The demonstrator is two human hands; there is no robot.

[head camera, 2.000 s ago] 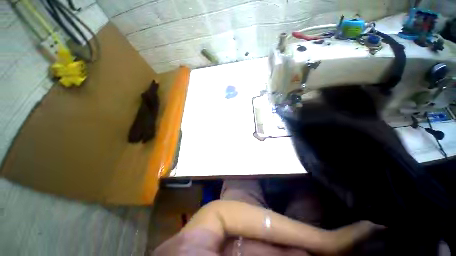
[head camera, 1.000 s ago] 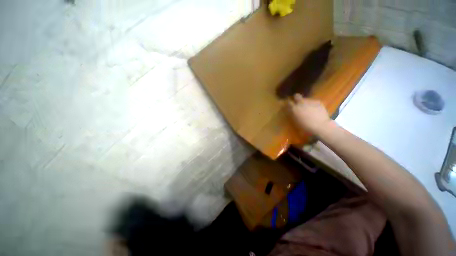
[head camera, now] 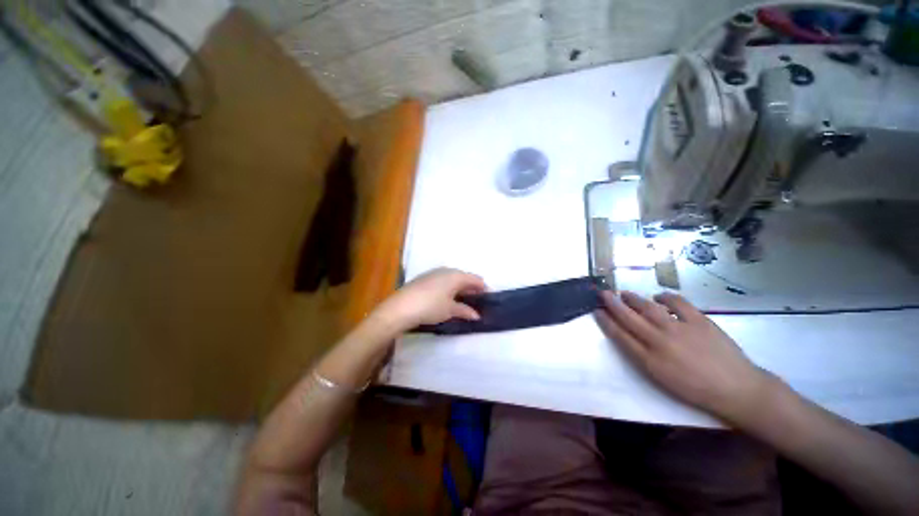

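A narrow dark band strip (head camera: 534, 305) lies flat on the white tabletop, in front of and left of the needle area. My left hand (head camera: 436, 300) grips its left end between thumb and fingers. My right hand (head camera: 680, 348) lies palm down, its fingertips on the strip's right end. The white sewing machine head (head camera: 695, 141) stands behind my right hand, its lamp lighting the needle plate (head camera: 633, 250). No cloth shows under the presser foot.
Spare dark strips (head camera: 331, 227) lie on the cardboard (head camera: 202, 262) at the left, beside the orange-taped edge (head camera: 391, 207). A round clear disc (head camera: 525, 171) lies on the table. A yellow object (head camera: 141, 151) hangs at the upper left. Thread items stand on the machine.
The view has swung back to the machine. My left hand has moved from the cardboard to the table with a strip. My right hand now shows on the strip. The large dark garment is gone from the machine.
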